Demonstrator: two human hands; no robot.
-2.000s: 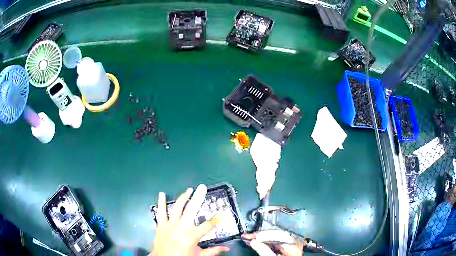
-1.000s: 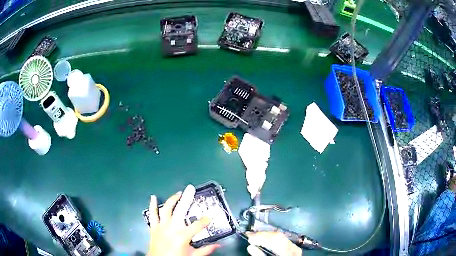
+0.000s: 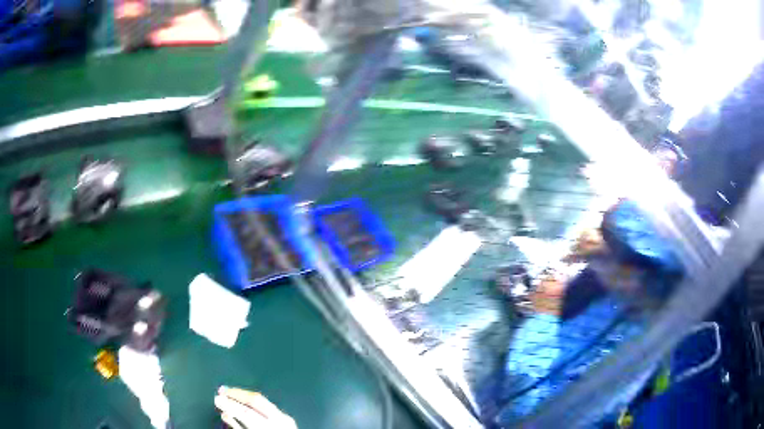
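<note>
My right hand (image 3: 254,408) shows blurred at the bottom edge, cut off by it, with its fingers pointing up and left. Whether it holds anything cannot be told. My left hand is out of the picture. The opened black hinged case (image 3: 116,308) lies on the bench at the left. Below it are a small orange-yellow item (image 3: 106,364) and a crumpled white cloth or paper (image 3: 144,385). Another white sheet (image 3: 218,311) lies above my right hand. The housing with the circuit board is not in view.
Two blue bins of dark parts (image 3: 258,243) (image 3: 353,235) stand beside the metal rail (image 3: 402,356). Black housings (image 3: 97,191) (image 3: 31,208) (image 3: 261,165) stand towards the back. Beyond the mesh, a person in blue (image 3: 536,352) sits at the right.
The view has swung right and is blurred. The housing, my left hand, the fans and the bottle have left the picture. My right hand is away from where the housing was visible.
</note>
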